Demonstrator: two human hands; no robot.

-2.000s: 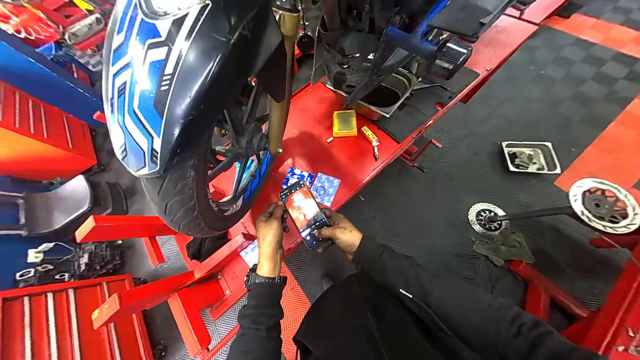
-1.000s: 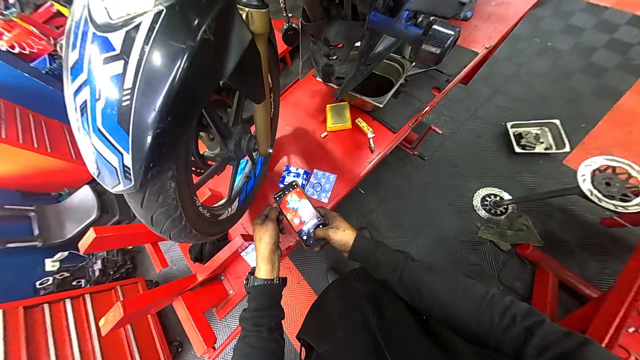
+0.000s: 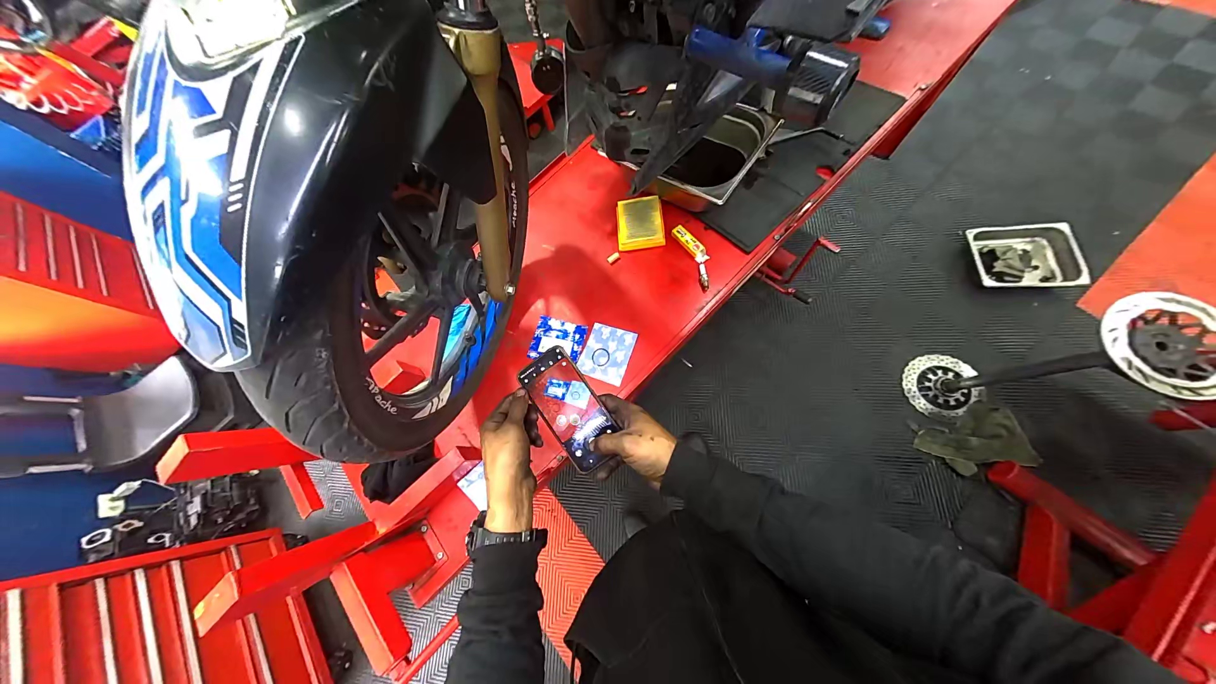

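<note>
Both my hands hold a smartphone (image 3: pixel 568 410) over the near edge of the red lift platform (image 3: pixel 570 228). My left hand (image 3: pixel 508 446) grips the phone's left edge; my right hand (image 3: pixel 638 441) holds its lower right, the thumb over the lit screen. The screen shows a camera view of the platform. Just beyond the phone lie a blue-and-white packet (image 3: pixel 557 336) and a pale blue patterned sheet (image 3: pixel 608 353) with a dark ring on it. Farther back are a yellow-framed air filter (image 3: pixel 640 223) and a spark plug (image 3: pixel 703 275) by its yellow box (image 3: pixel 688 243).
A motorcycle's front wheel (image 3: pixel 380 380) and fender stand at left. A metal pan (image 3: pixel 727 157) of dark liquid sits under the motorcycle. On the floor at right are a metal tray (image 3: pixel 1028 255), a cloth (image 3: pixel 978 437) and a brake disc (image 3: pixel 940 385). Red drawers (image 3: pixel 161 617) are at lower left.
The hands keep holding the phone in much the same place. The picture on its screen has changed and now includes the packet and sheet. The parts on the platform have not moved.
</note>
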